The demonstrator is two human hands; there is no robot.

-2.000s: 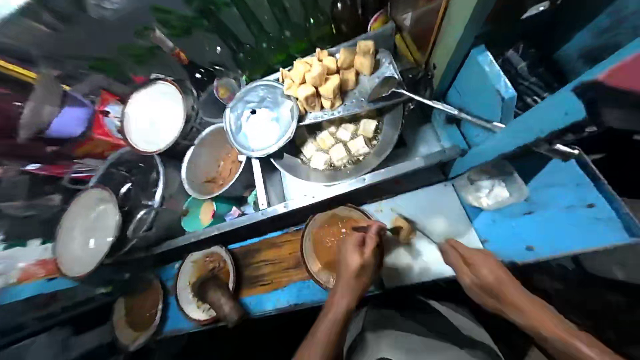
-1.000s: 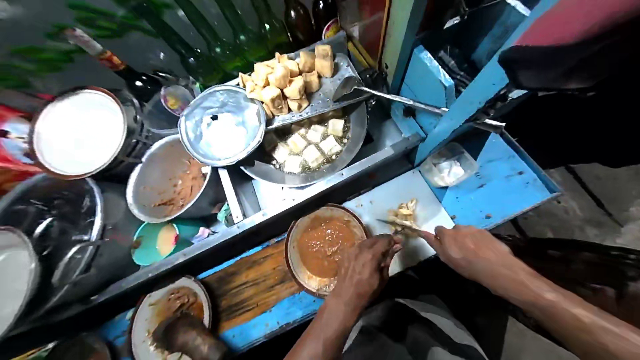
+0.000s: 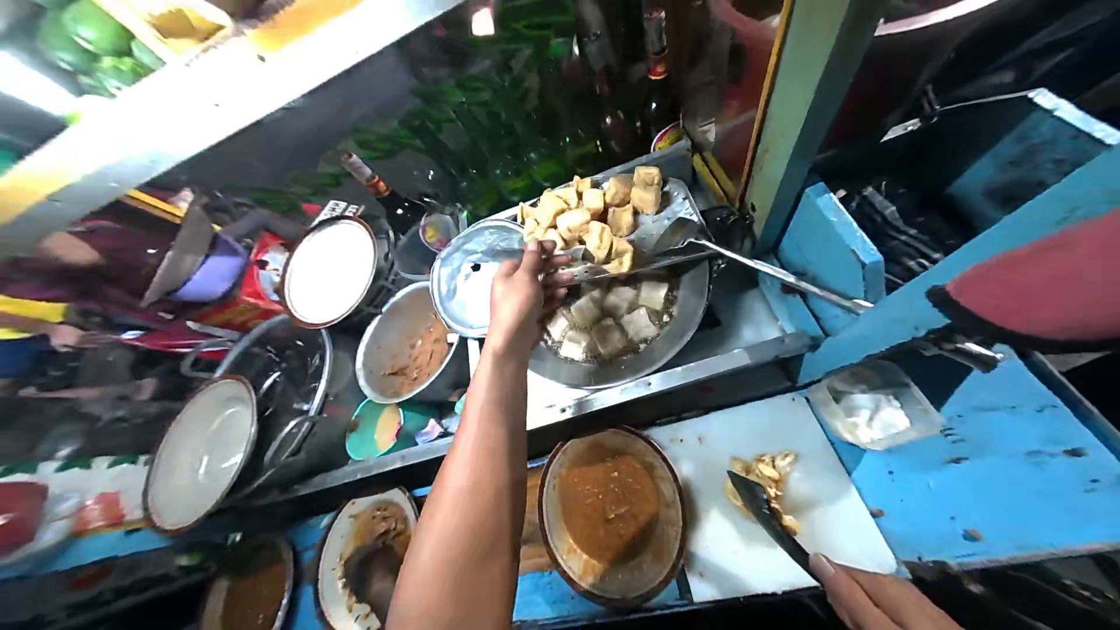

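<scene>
My left hand (image 3: 523, 293) reaches over the wok (image 3: 604, 367), at the near left corner of the metal tray (image 3: 669, 206) of fried tofu (image 3: 595, 219) and beside a round metal lid (image 3: 472, 280). Its fingertips overlap the tray edge; whether they grip anything is unclear. Pale tofu pieces (image 3: 610, 337) lie in oil in the wok. At the lower right my right hand (image 3: 866, 595) holds a dark-bladed knife (image 3: 770, 521), its blade against chopped pale pieces (image 3: 766, 477) on the white cutting board (image 3: 779, 429). A plate of brown sauce (image 3: 610, 507) sits left of the board.
A long-handled metal spatula (image 3: 779, 271) rests across the tray and the right frame. Left of the wok are a bowl with brown paste (image 3: 420, 354) and a pot with a white top (image 3: 331, 271). A plastic container (image 3: 866, 407) stands on the blue counter. Bottles stand behind.
My left hand has moved from the chopped pieces on the board up to the tofu tray. My right hand stays by the board with the knife. The view has shifted.
</scene>
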